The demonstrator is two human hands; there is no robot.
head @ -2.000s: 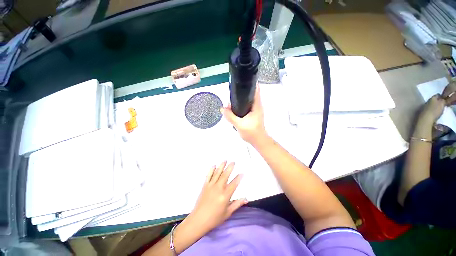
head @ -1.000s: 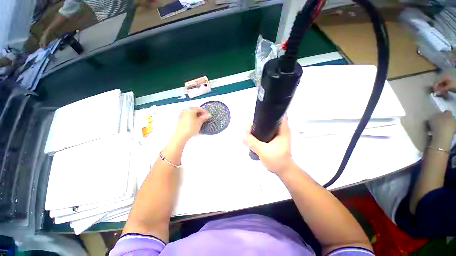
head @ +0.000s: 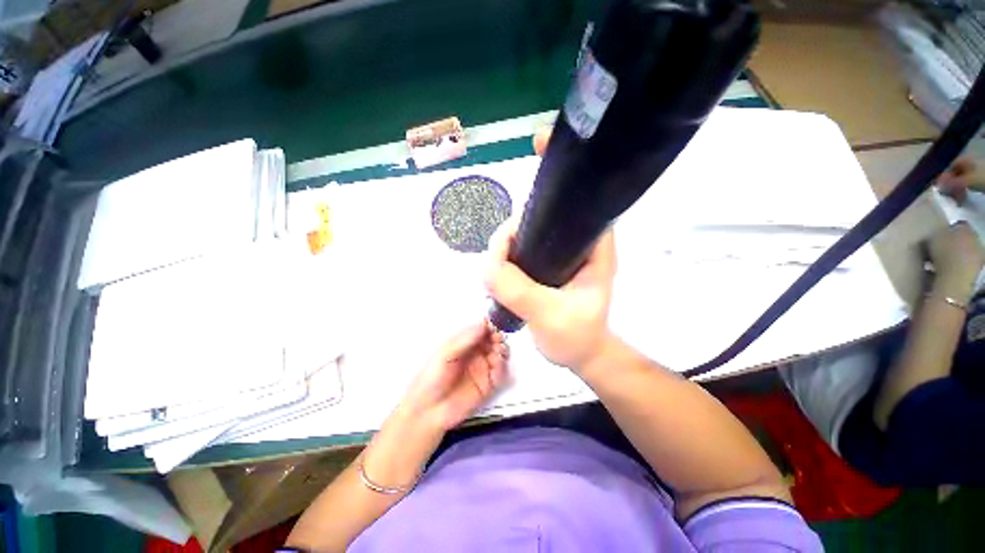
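Observation:
My right hand (head: 562, 297) is closed around the lower part of the black electric screwdriver (head: 626, 130), which leans with its top toward the camera and its nose pointing down-left. My left hand (head: 467, 373) is palm partly up just below the nose, fingertips curled close to the tip. Whether a screw is between those fingertips is too small to tell. The white bench surface below the hands is overexposed, so no panel edge shows there. The round screw dish (head: 472, 213), full of grey specks, lies behind the hands.
White panel stacks stand at the left (head: 178, 346) and right (head: 767, 194). Orange pieces (head: 320, 229) lie beside the left stack. A small pink box (head: 436, 142) sits on the back rail by the dark green strip (head: 324, 86). The black cable (head: 826, 265) curves at right. Another person's arm (head: 938, 313) is far right.
My left hand has left the screw dish and come down to the screwdriver's nose. The screwdriver has moved left and tilted, its body now nearer the camera.

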